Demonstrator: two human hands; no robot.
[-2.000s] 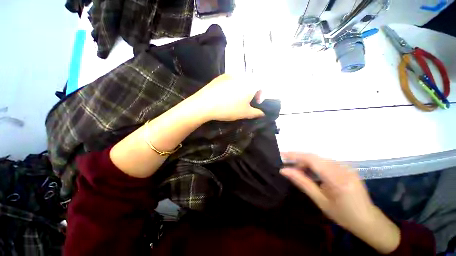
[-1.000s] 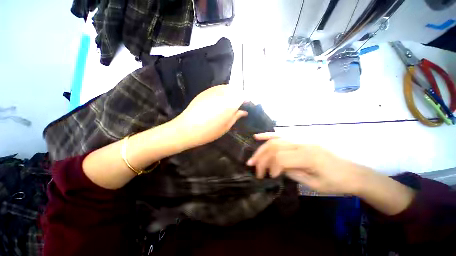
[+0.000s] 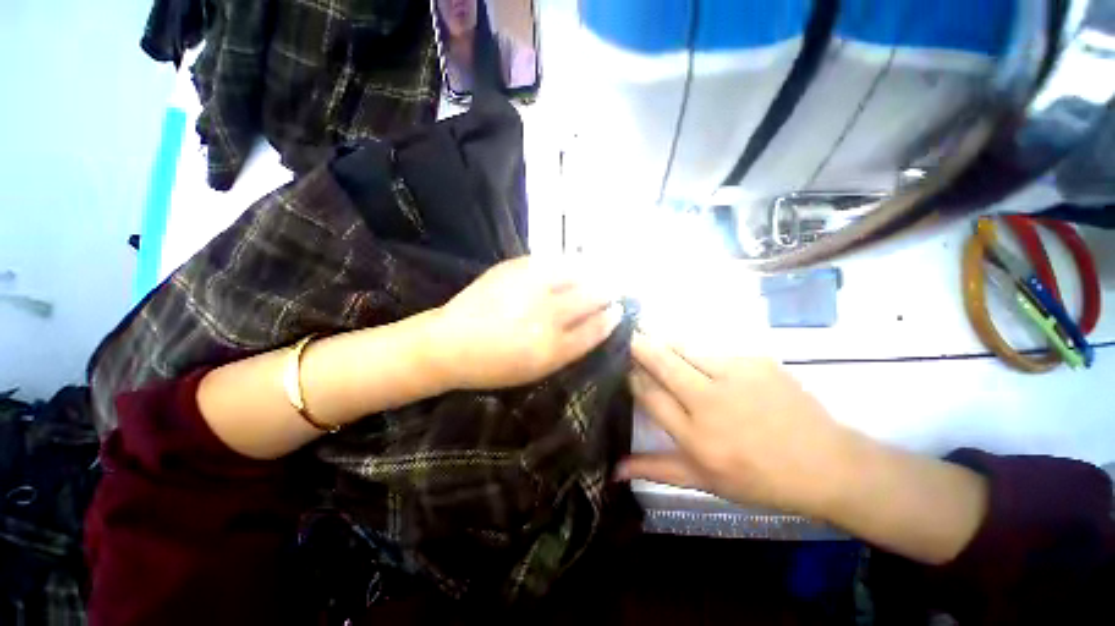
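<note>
The dark plaid garment lies over the left part of the white table, its front part hanging over the front edge. Smooth dark lining shows at its top. My left hand lies on the garment and pinches its right edge. My right hand is at the same edge, just right of my left fingertips, with its fingers against the cloth. Whether it holds a small tool cannot be seen. The sewing machine head is above and right of my hands, its needle area washed out by bright light.
Scissors with orange and red handles lie at the right with a slim green and blue item on them. A smartphone stands behind the work. More plaid cloth lies at back left, and a dark heap at lower left.
My right hand has moved up and left from the front edge to the cloth beside my left hand. The plaid side now covers the dark lining there. The machine head shows larger as the view shifted.
</note>
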